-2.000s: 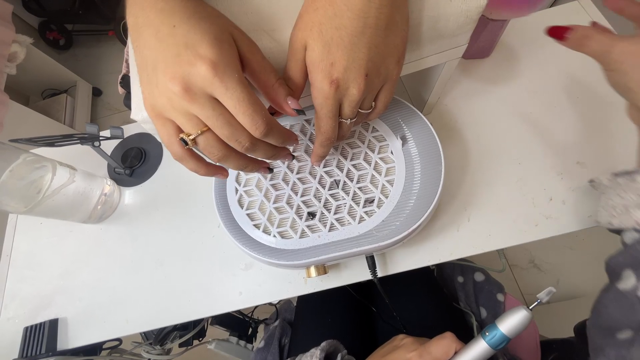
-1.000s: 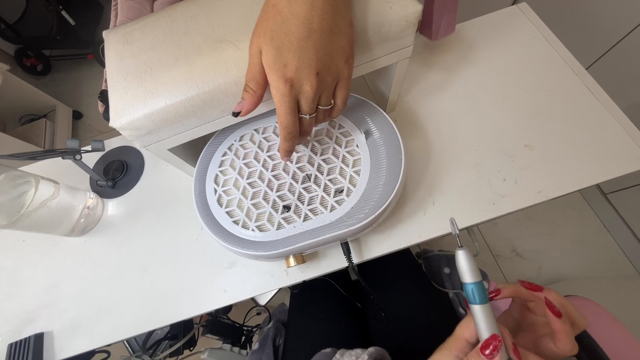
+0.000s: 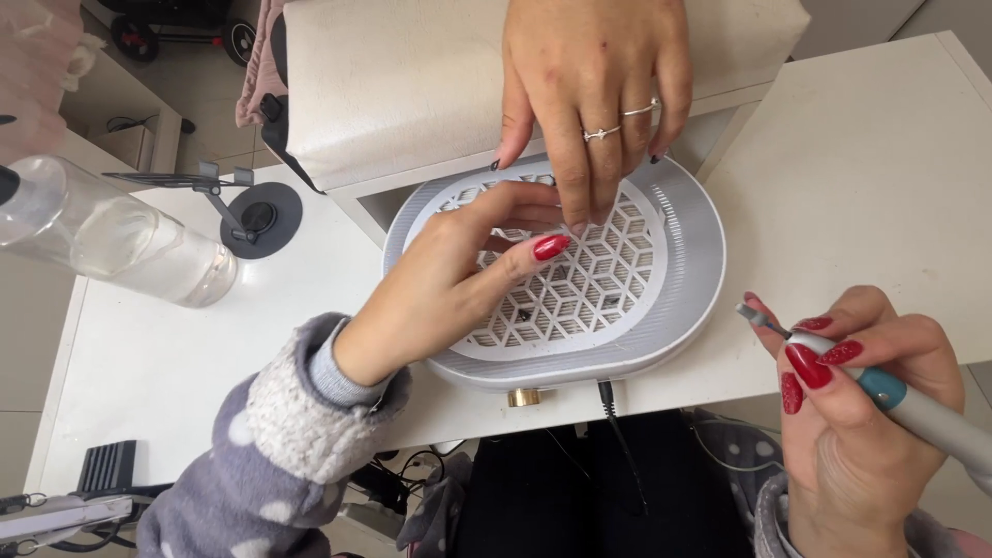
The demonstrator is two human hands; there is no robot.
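Observation:
My left hand [image 3: 457,287], with red nails, reaches over the white patterned grille [image 3: 573,310] of an oval nail dust collector [image 3: 697,256]. Its fingers are at the fingertips of another person's hand [image 3: 597,93], which wears two rings and comes in from the top. Whether my fingers grip them is hard to tell, as they are partly hidden behind my thumb. At the right, my right hand [image 3: 860,387] holds an electric nail drill handpiece [image 3: 922,411], grey with a teal band, its bit pointing up and left. Dark bits lie on the grille.
A padded cream armrest [image 3: 395,85] stands behind the collector on the white table [image 3: 860,170]. At the left are a clear bottle [image 3: 147,240] of liquid and a black round-based stand [image 3: 261,220]. A black cable [image 3: 608,403] runs off the collector's front edge, beside a gold knob [image 3: 524,397].
My left hand has come in over the grille, to the other person's fingers. That person had two hands there two seconds ago; one is now out of view. The drill remains in my right hand.

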